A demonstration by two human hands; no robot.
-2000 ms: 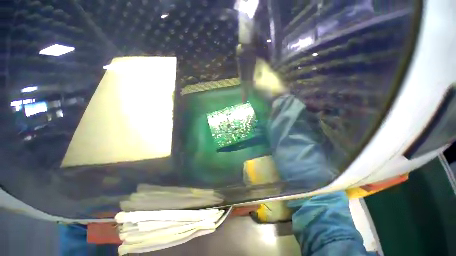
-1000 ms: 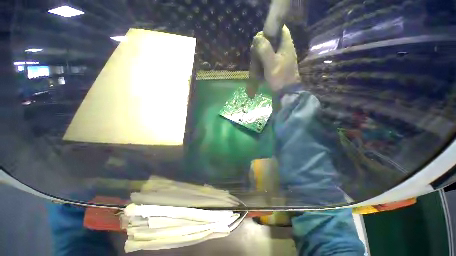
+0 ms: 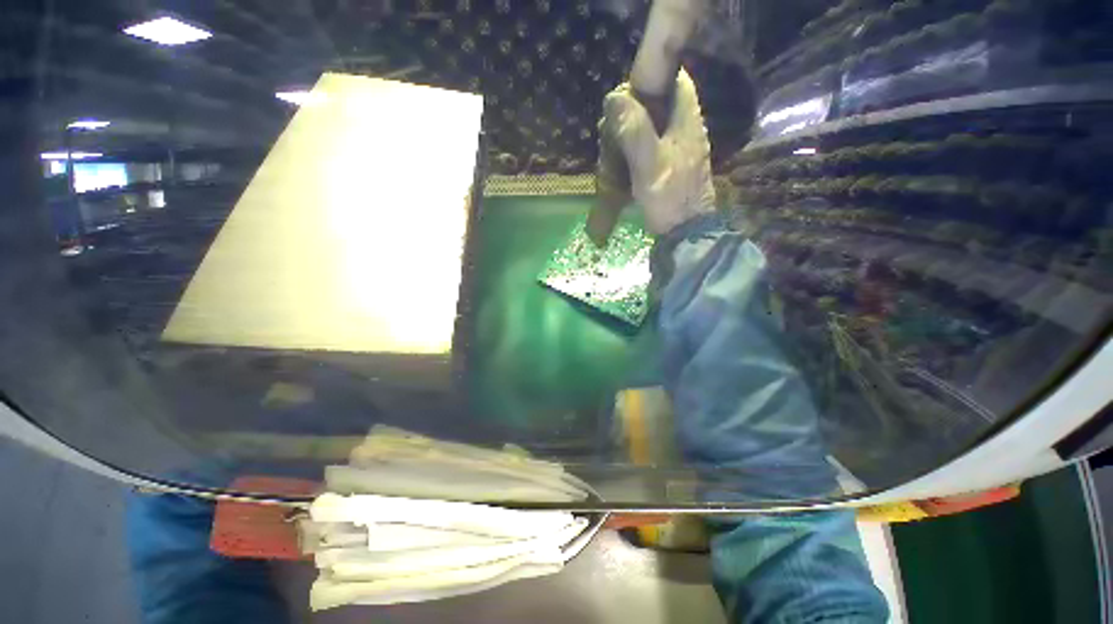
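Seen through the cabinet window, my right hand (image 3: 659, 152) in a whitish glove is closed around a thick grey upright tube (image 3: 663, 55). A dark brown narrow part (image 3: 603, 213) below the hand points down at the circuit board (image 3: 610, 278). The green board with white specks lies tilted in view on the green mat (image 3: 525, 366), partly behind the nozzle and my right sleeve. Whether the tip touches the board I cannot tell. My left hand is not in view; only a blue sleeve shows at lower left.
A pale slanted panel (image 3: 354, 219) stands left of the mat. White folded strips (image 3: 446, 549) hang at the window's lower edge, over a red padded edge (image 3: 259, 518). A yellow block (image 3: 642, 427) is beside my right forearm. A dark green surface (image 3: 995, 561) is at lower right.
My right hand has come into clearer view over the board, gripping the tube, and has lately shifted slightly left and down. The board is turned compared with two seconds ago. The head view has shifted.
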